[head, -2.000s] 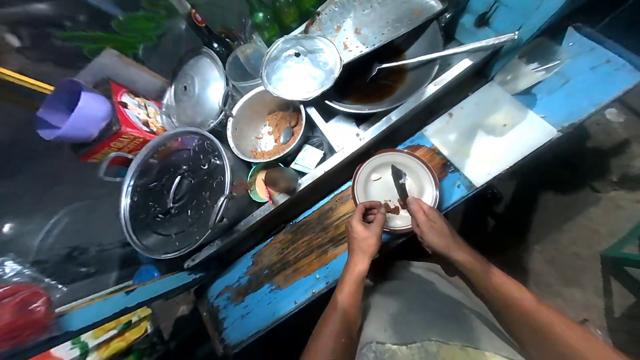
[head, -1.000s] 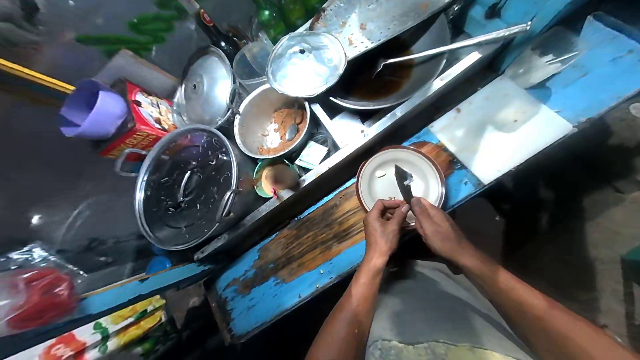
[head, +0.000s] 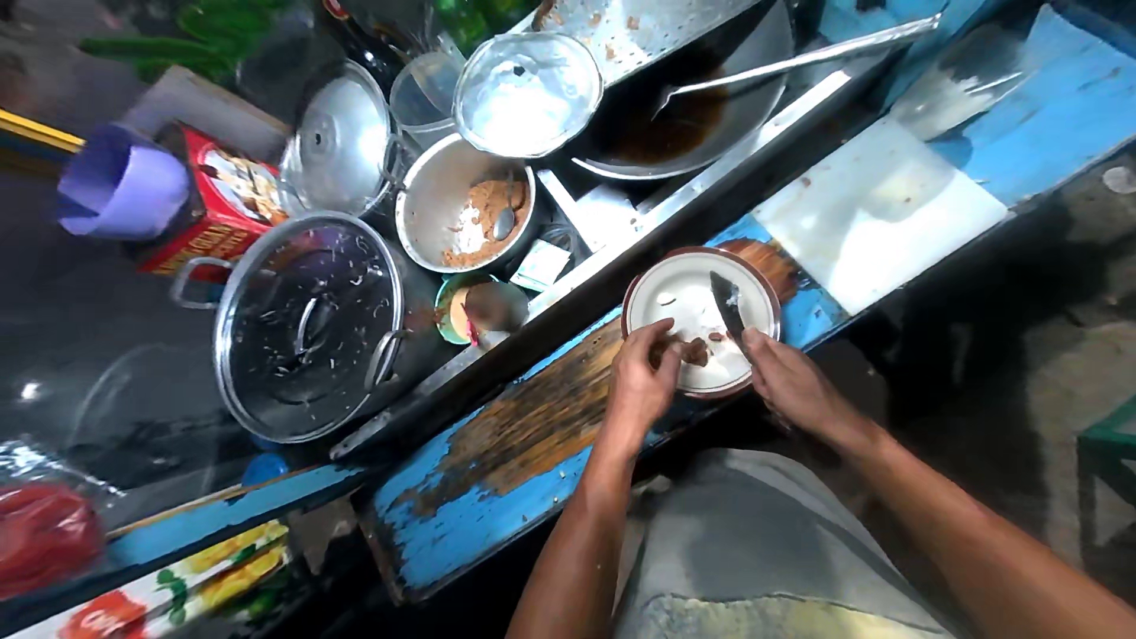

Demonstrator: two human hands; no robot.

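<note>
A white plate with a brown rim (head: 667, 266) rests on the worn blue wooden bench. Over its left side, my left hand (head: 646, 366) has thumb and fingers on a piece of brown food (head: 694, 352), perhaps meat. My right hand (head: 788, 373) grips a dark-bladed knife (head: 727, 300), its blade above the plate and its handle hidden by the fingers. Small brown bits lie between the hands, and a small pale piece (head: 666, 299) sits near the plate's upper left.
Right of the plate lies a white cutting board (head: 879, 213). Beyond the bench stand a wok of dark liquid (head: 674, 124) with a ladle, a pot with brown paste (head: 417, 209), a large lidded pot (head: 232, 355) and a small green-rimmed cup (head: 451, 330). The bench's near edge borders my lap.
My left hand has shifted to the plate's left side and is apart from my right hand, where a second ago the two were close together. A brown piece shows at its fingers.
</note>
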